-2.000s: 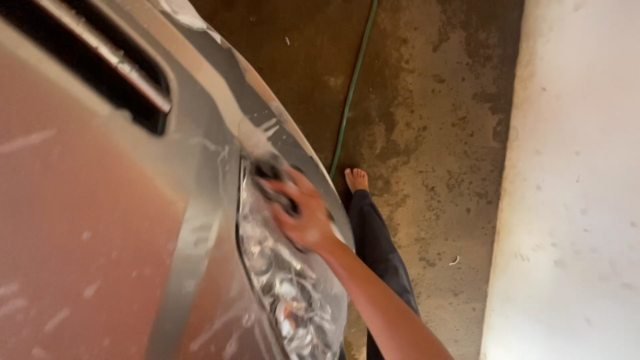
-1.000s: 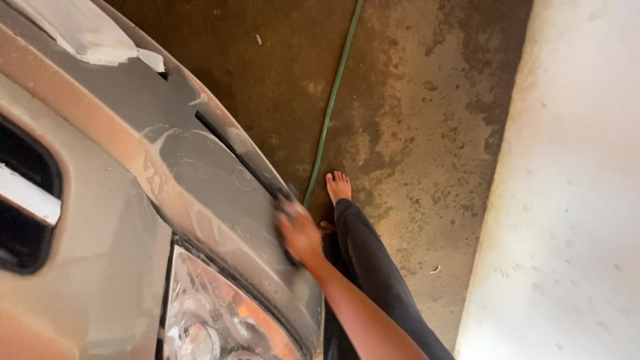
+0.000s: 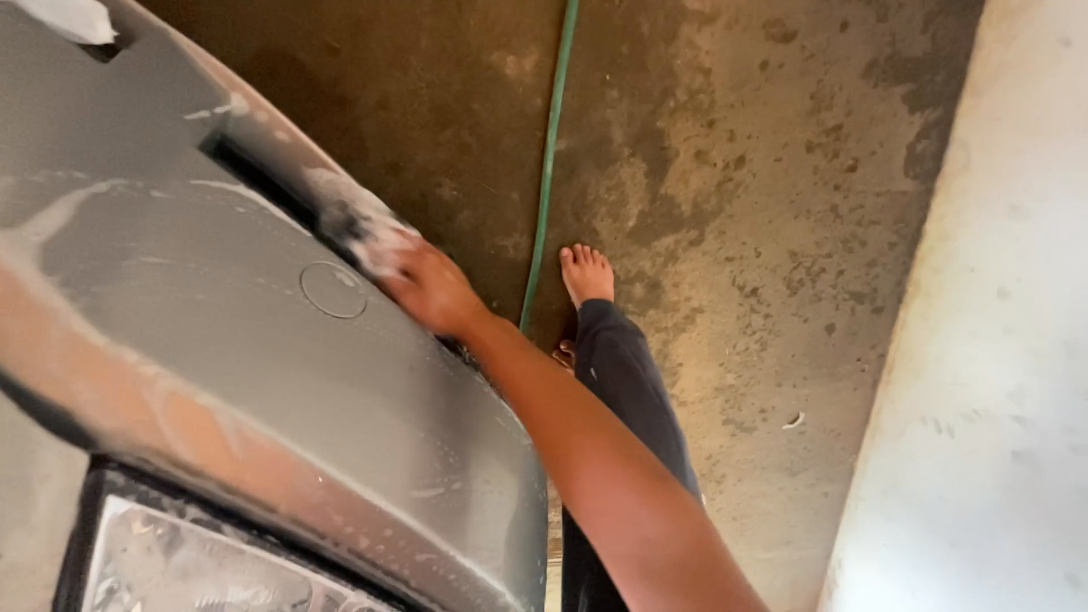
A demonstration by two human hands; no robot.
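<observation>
My right hand (image 3: 429, 285) reaches in from the lower right, blurred by motion. It presses a dark, soapy sponge or cloth (image 3: 344, 225), whose exact kind is unclear, against the outer edge of a grey car bumper (image 3: 255, 263). White suds lie around my fingers, beside a long dark slot (image 3: 263, 183) in the bumper. A round cover outline (image 3: 333, 289) is just left of my hand. The headlight (image 3: 204, 561) is at the lower left. My left hand is out of view.
A green hose (image 3: 552, 144) runs along the stained concrete floor (image 3: 722, 212). My bare foot (image 3: 587, 274) and dark trouser leg (image 3: 625, 382) are right of the bumper. A pale wall or slab (image 3: 994, 340) borders the right side.
My right hand has moved from the headlight to the bumper's outer edge, then farther along to the dark slot. The view has shifted along the car's front.
</observation>
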